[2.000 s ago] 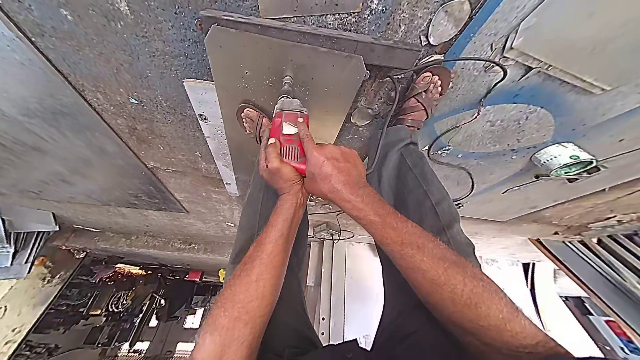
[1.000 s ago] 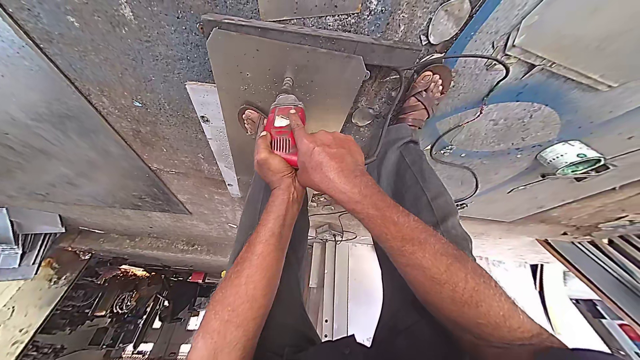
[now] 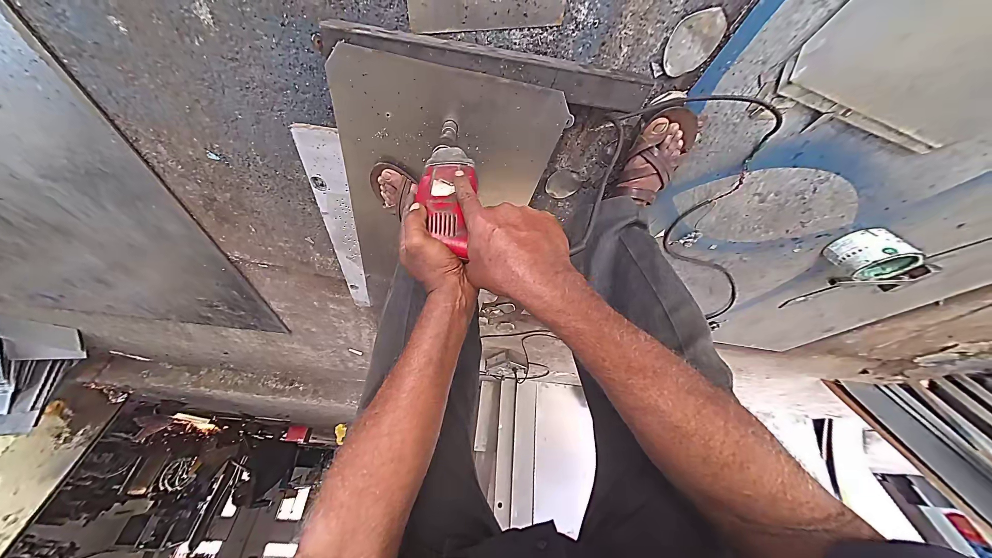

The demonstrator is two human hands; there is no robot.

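Observation:
A red power drill (image 3: 446, 203) points away from me, its bit over a grey metal sheet (image 3: 496, 108). Whether the bit's tip is in the sheet cannot be told. My left hand (image 3: 430, 252) grips the drill's body from the left. My right hand (image 3: 515, 244) wraps its rear from the right, a finger stretched along the top of the housing. The sheet's far edge rests on a dark bar (image 3: 496, 66), and my left sandalled foot (image 3: 394, 186) stands on the sheet. Small chips lie scattered around the bit.
My right foot (image 3: 655, 155) stands beside the sheet, near a black cable (image 3: 690, 205). A white strip with holes (image 3: 329, 201) lies at the left. Large metal sheets (image 3: 116, 209) flank both sides, with an open tin (image 3: 876, 254) at the right.
My right hand has shifted slightly on the drill since the earliest frame. Both hands have kept their hold on it, and the metal sheet stays in place.

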